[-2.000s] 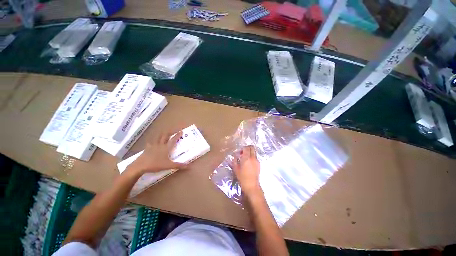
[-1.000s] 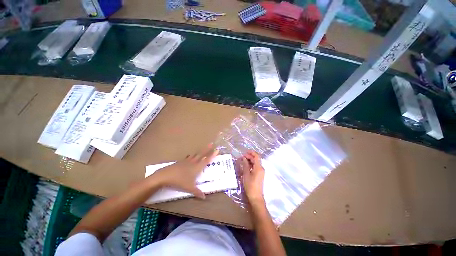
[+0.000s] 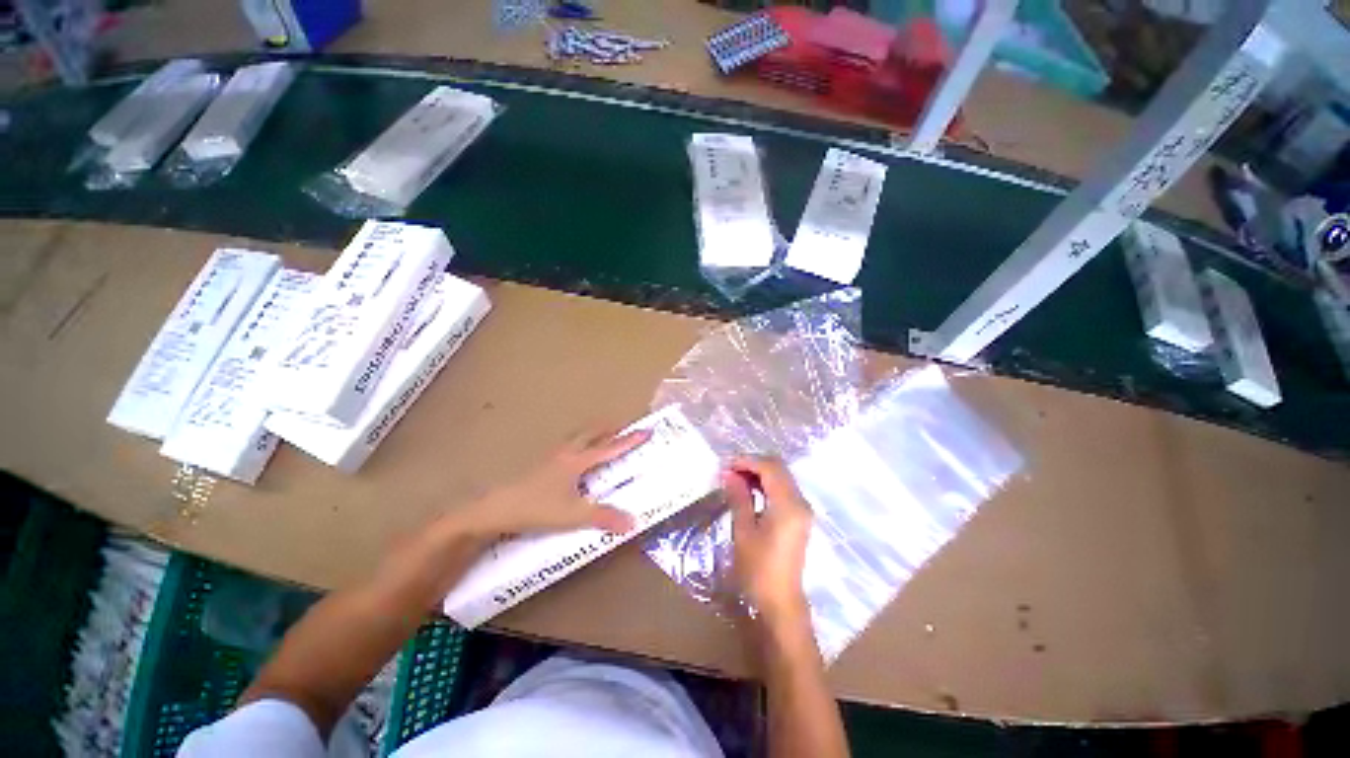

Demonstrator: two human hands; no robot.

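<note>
My left hand lies over a white toothbrush carton and grips it by its sides. The carton slants up to the right, its right end at the edge of a clear plastic bag. My right hand pinches the film of this bag beside the carton's right end. The crinkled bag spreads beyond and below the hand. How far the carton's end is in the bag cannot be told. A stack of flat poly bags lies right of my right hand.
Several unbagged cartons are piled at left on the cardboard bench cover. Bagged boxes lie on the green conveyor belt. A slanting white post stands at right. A green crate is below the near edge.
The carton has moved right with my left hand, up to the bag, and now slants. My right hand has shifted slightly right and pinches film. The boxes on the belt have moved left.
</note>
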